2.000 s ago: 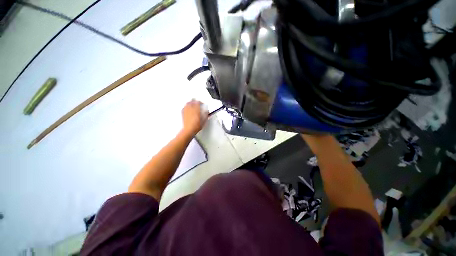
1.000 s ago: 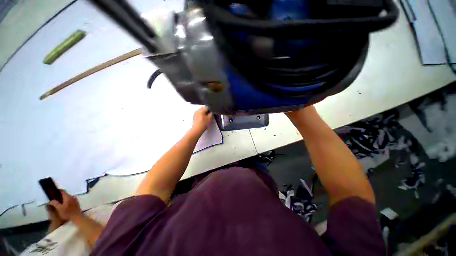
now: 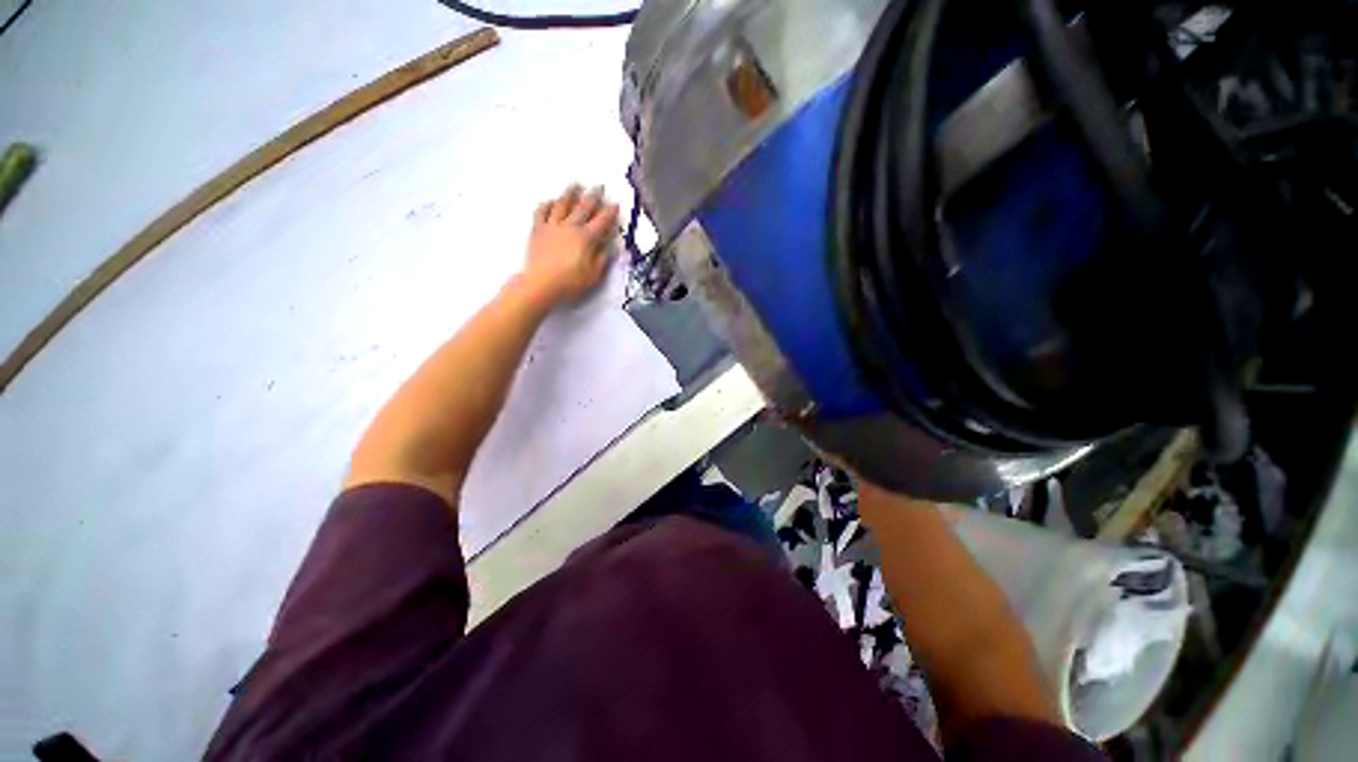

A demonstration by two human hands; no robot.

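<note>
The cutting machine [image 3: 789, 253], blue and silver with black cable looped on its motor, fills the upper right. Part of its base plate [image 3: 679, 337] shows below it at the lay's edge. My left hand [image 3: 575, 243] lies flat with its fingers spread on the white paper marker [image 3: 343, 313], just left of the machine. It holds nothing. My right forearm reaches up under the motor; my right hand is hidden behind the machine, so its grip cannot be seen.
A long brown wooden strip [image 3: 224, 182] lies on the lay at upper left, with a greenish cloth weight [image 3: 15, 173] at the left rim. The pale table edge [image 3: 611, 484] runs before me. A white waste bin [image 3: 1127, 640] and scraps are on the floor at lower right.
My left hand has flattened on the paper. The view has turned and come closer; the motor now appears farther right. The waste bin has come into view; the other person's hands with the phone have left it.
</note>
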